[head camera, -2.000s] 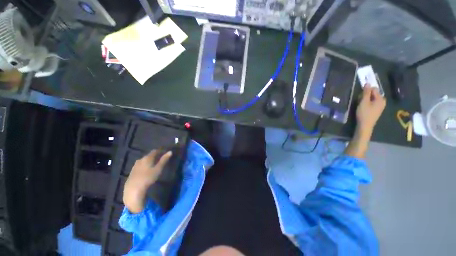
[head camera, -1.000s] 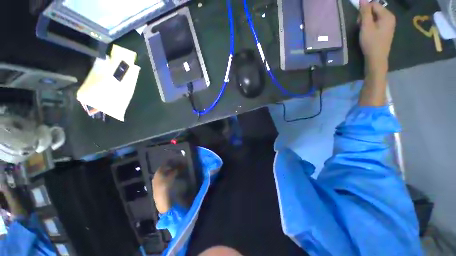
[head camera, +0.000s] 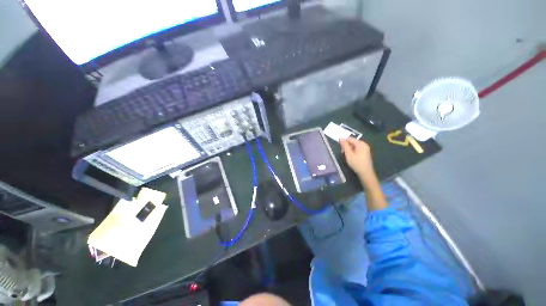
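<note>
My right hand (head camera: 358, 156) is at the right of the bench, its fingertips closed on the near edge of a small white card (head camera: 337, 131). My left hand is not in view. A dark, pinkish phone (head camera: 317, 153) lies on the right coupler plate (head camera: 297, 167), a thin black cable at its near end. Another dark phone (head camera: 215, 195) lies on the left coupler plate (head camera: 190, 206), also with a cable at its near end.
A black mouse (head camera: 275, 205) and blue cables (head camera: 254, 192) lie between the plates. Behind are the tester (head camera: 211, 132), keyboards (head camera: 161, 104) and a grey case (head camera: 328, 89). Papers (head camera: 127, 227) lie left; yellow item (head camera: 407, 141), black item (head camera: 368, 115) and fan (head camera: 446, 106) are right.
The view has swung up to the monitors and shelf. My left hand and most of the trays have left the picture. My right hand remains at the white card.
</note>
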